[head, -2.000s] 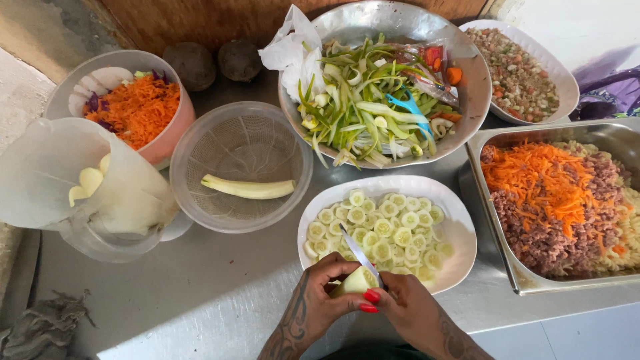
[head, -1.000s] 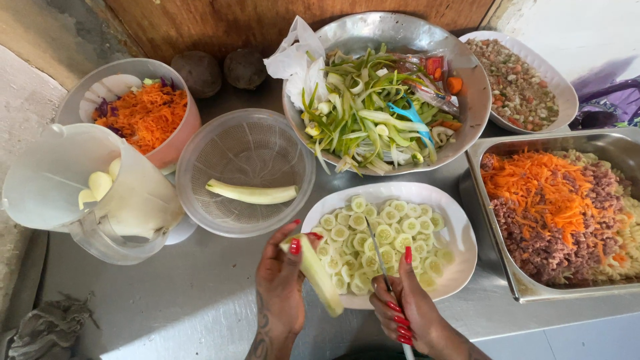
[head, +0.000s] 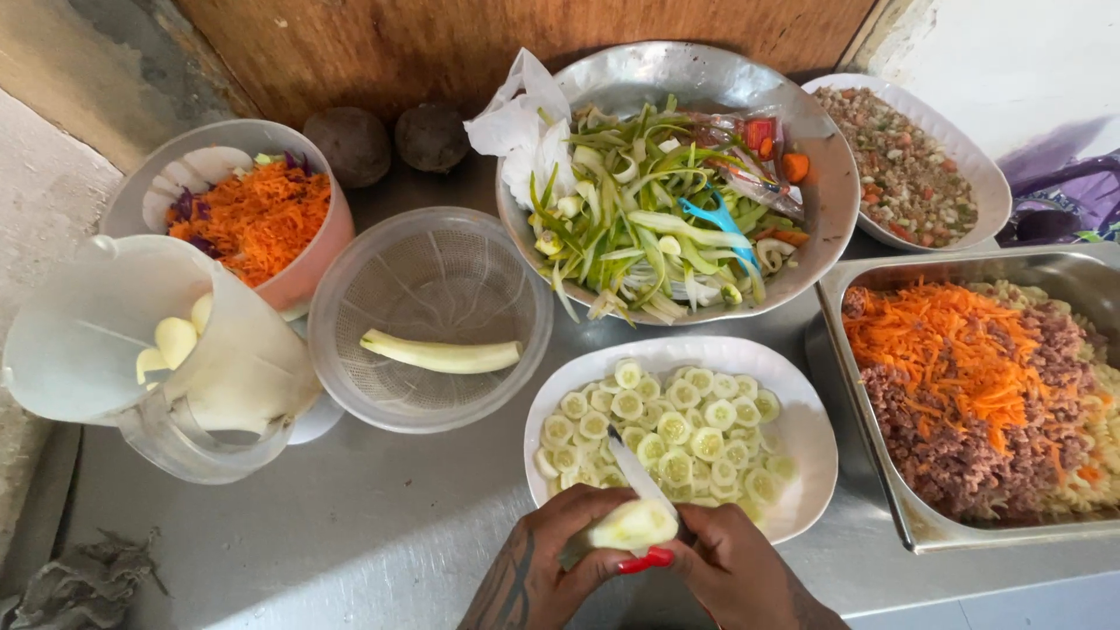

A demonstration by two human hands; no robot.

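My left hand (head: 560,551) holds a peeled cucumber (head: 634,525), one end facing up, over the near edge of a white oval dish (head: 809,472). My right hand (head: 731,556) grips a small knife (head: 639,468); its blade lies against the far side of the cucumber, with the tip pointing up and left over the dish. Many round cucumber slices (head: 674,429) cover much of the dish. Another peeled cucumber (head: 442,352) lies in a clear plastic strainer bowl (head: 319,306) to the left. The knife's handle is mostly hidden by my right hand.
A metal basin (head: 840,175) of green peelings stands behind the dish. At right are a steel pan (head: 910,534) of pasta, meat and grated carrot, and a dish (head: 997,188) of chopped mixture. At left stand a plastic jug (head: 262,376), a carrot bowl (head: 337,214) and a crumpled cloth (head: 79,582).
One second ago my hands were apart, the cucumber upright at the left and the knife over the slices. Now they have come together, with the blade against the cucumber.
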